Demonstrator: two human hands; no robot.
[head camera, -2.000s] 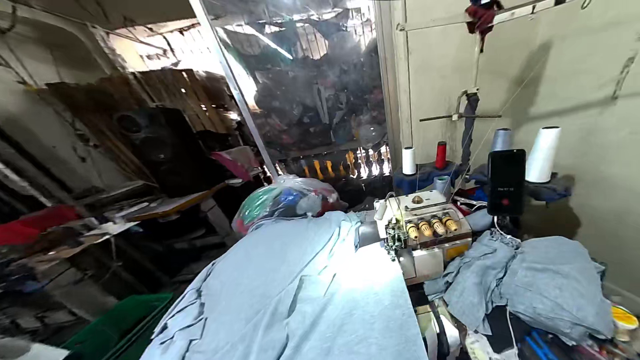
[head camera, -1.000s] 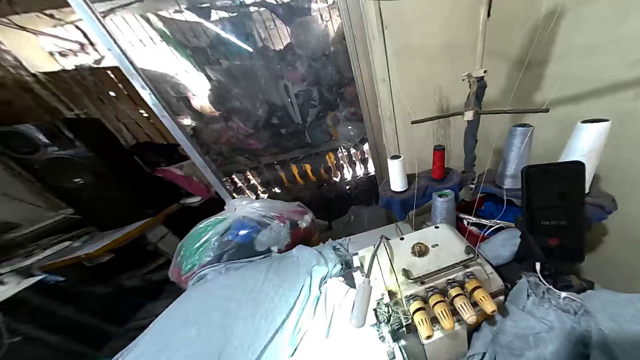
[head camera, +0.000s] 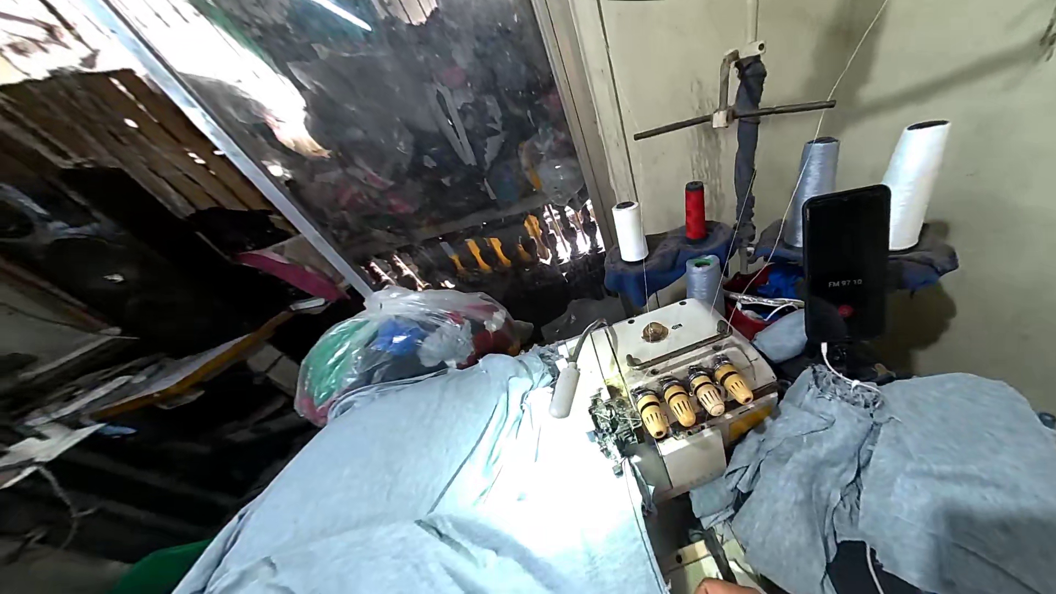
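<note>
Light blue-grey fabric (head camera: 396, 462) lies spread in front of and left of an overlock sewing machine (head camera: 685, 346), its right edge beside the needle and looper area. A small lamp (head camera: 565, 389) on a bent neck hangs over the cloth, which is brightly lit. Four yellowish tension knobs (head camera: 678, 402) line the machine's front. Only a sliver of what looks like my right hand (head camera: 726, 586) shows at the bottom edge, below the machine; whether it holds anything is hidden. My left hand is out of view. More blue-grey fabric (head camera: 949, 462) is heaped at the right.
Behind the cloth sits a clear plastic bag (head camera: 404, 338) of coloured scraps. Thread cones, including a white one (head camera: 916, 186) and a red one (head camera: 695, 210), stand behind the machine. A black phone (head camera: 847, 260) stands upright at the right, near a white cable. A glass pane is at the back.
The view has come nearer to the machine, then tipped somewhat downward. A bit of a hand now shows at the bottom edge, where none showed one second ago.
</note>
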